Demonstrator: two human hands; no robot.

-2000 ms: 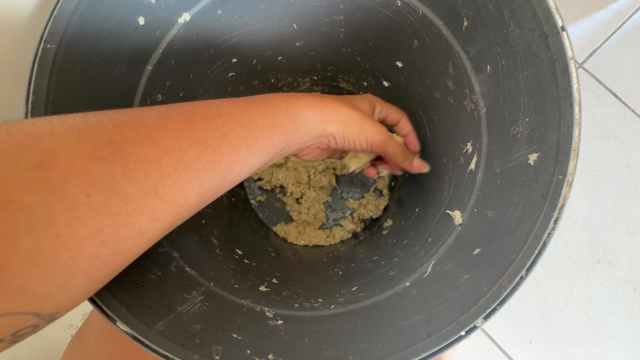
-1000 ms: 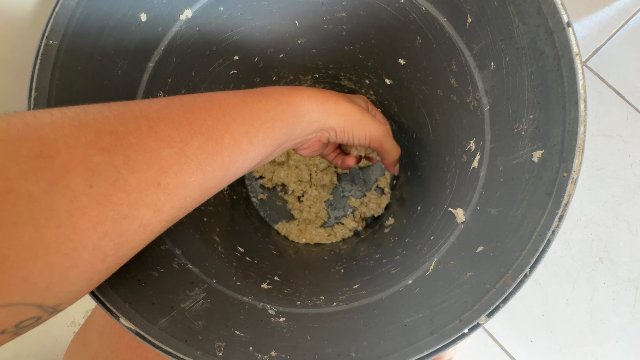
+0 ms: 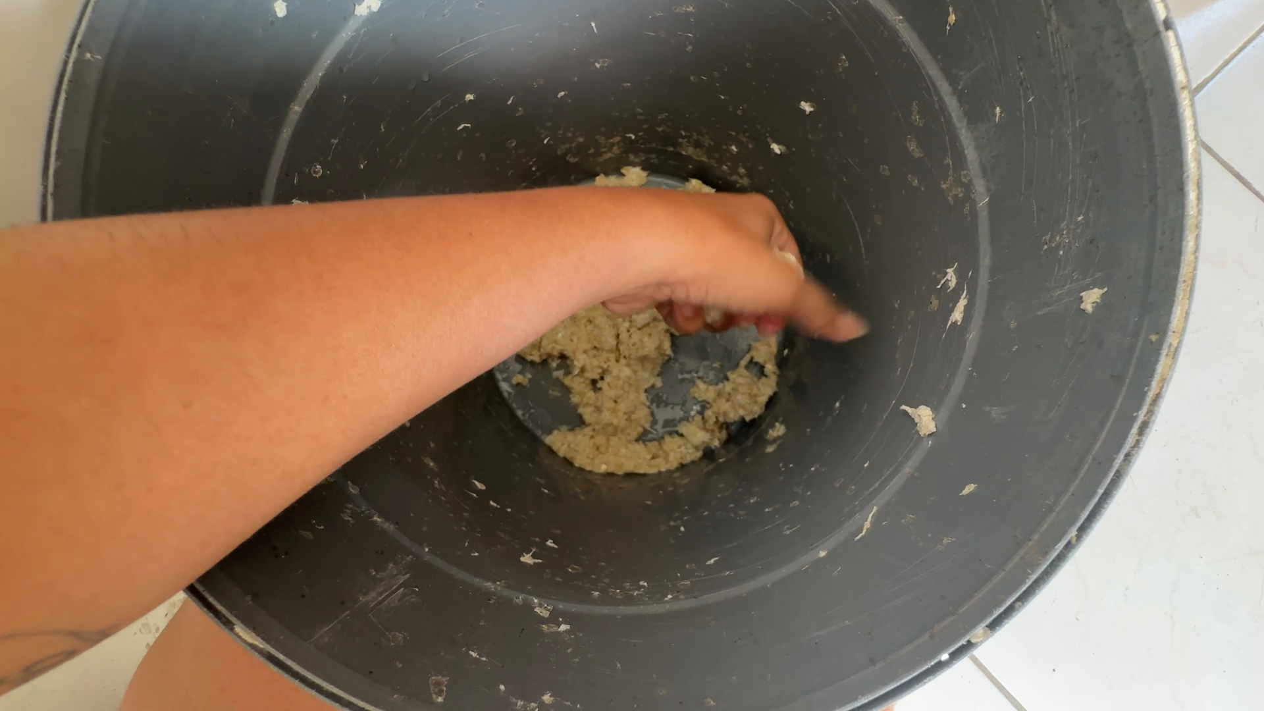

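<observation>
My left hand (image 3: 765,272) reaches from the left into a deep dark plastic bucket (image 3: 1076,395), palm down. Its fingers curl underneath around a little pale, crumbly mash, mostly hidden by the hand; one digit extends toward the right wall, slightly blurred. Below the hand, more beige wet mash (image 3: 617,395) lies in uneven clumps on the bucket's bottom, with grey patches of the base showing between them. My forearm covers part of the bottom and the left wall. My right hand is out of view.
Dried flakes (image 3: 920,420) and scratches mark the bucket's inner walls. The bucket's round rim (image 3: 1185,197) is crusted in places. Pale floor tiles (image 3: 1165,553) with grey joints surround it. A bare leg (image 3: 217,662) is beside the rim at the lower left.
My left hand dipped to the mash at the right of the bottom a second ago; now it is lifted off, its extended digit nearer the right wall. Less mash shows at the bottom's right side.
</observation>
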